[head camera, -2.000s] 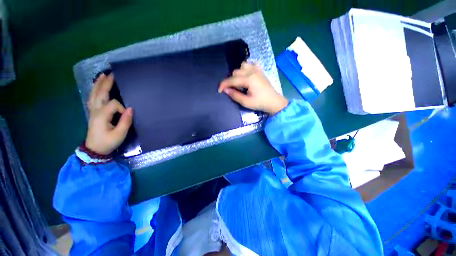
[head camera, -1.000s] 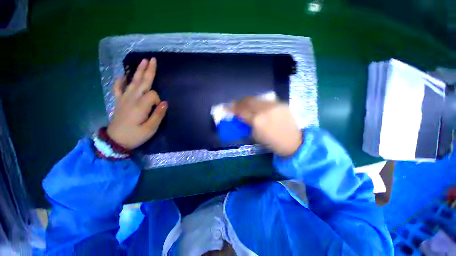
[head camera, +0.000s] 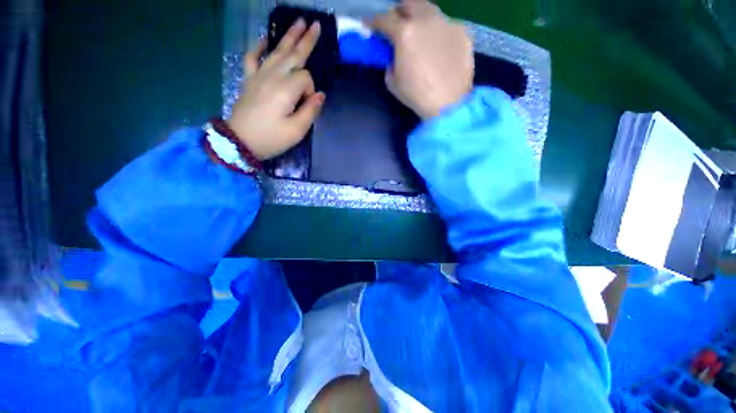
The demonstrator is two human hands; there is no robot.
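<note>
The black display panel (head camera: pixel 359 133) lies on its silvery bubble bag (head camera: pixel 347 196), which shows as a pale border. A matte dark sheet covers most of the panel. My left hand (head camera: pixel 280 101) rests with spread fingers on the panel's left end and holds nothing. My right hand (head camera: pixel 428 60) grips the blue and white squeegee (head camera: pixel 363 47) near the panel's far edge, left of its middle. My right hand and sleeve hide part of the panel's right half.
A white-edged stack of adhesive sheets (head camera: pixel 658 189) lies at the right bench edge. A carton with white liners (head camera: pixel 595 292) stands below it. Wavy layered bags (head camera: pixel 28 202) are at the far left. The green bench (head camera: pixel 347 234) runs along my front.
My right hand first picked up the squeegee from beside the bag, then moved it over the panel to the far edge. My left hand has stayed on the panel's left end. The view has shifted.
</note>
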